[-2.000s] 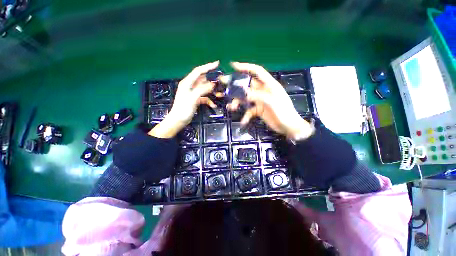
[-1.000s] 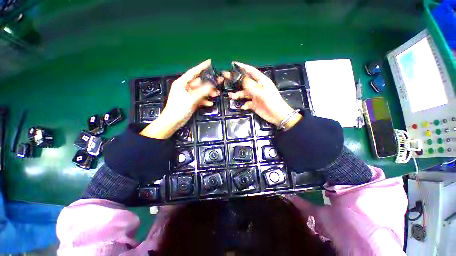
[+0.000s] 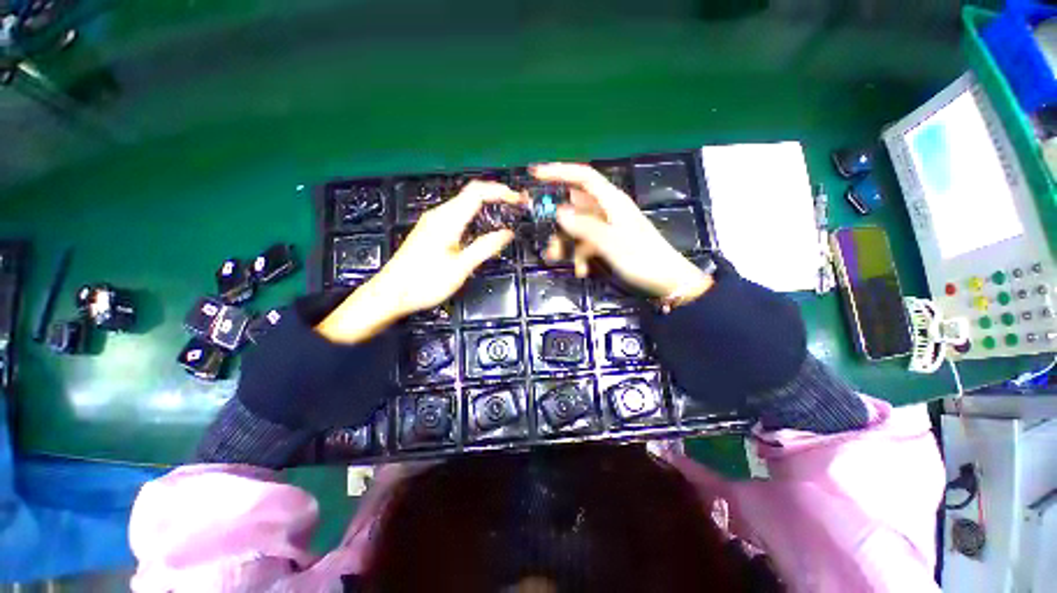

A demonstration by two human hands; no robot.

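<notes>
My left hand (image 3: pixel 429 266) is over the upper middle of the black blister tray (image 3: pixel 493 304). Its thumb and fingers are spread around a dark unit at a tray pocket; I cannot tell whether it grips it. My right hand (image 3: pixel 614 238) is beside it, fingers bent around a small black camera unit (image 3: pixel 545 206) with a blue glow on its face. Ringed units (image 3: pixel 500 351) sit in the lower tray pockets. Some middle pockets are empty. My forearms and sleeves hide parts of both tray sides.
Loose black units (image 3: pixel 228 327) lie left of the tray, with more units (image 3: pixel 106 307) and a dark thin stick (image 3: pixel 53 294) farther left. On the right are a paper sheet (image 3: pixel 759 218), a smartphone (image 3: pixel 872 292), two blue-edged units (image 3: pixel 862 195), a white coiled cable (image 3: pixel 925 336) and a bench tester (image 3: pixel 985 278).
My left hand has lowered towards the tray, its thumb and fingers wider apart. The unit at my right hand now shows a blue glow. The whole view has shifted slightly.
</notes>
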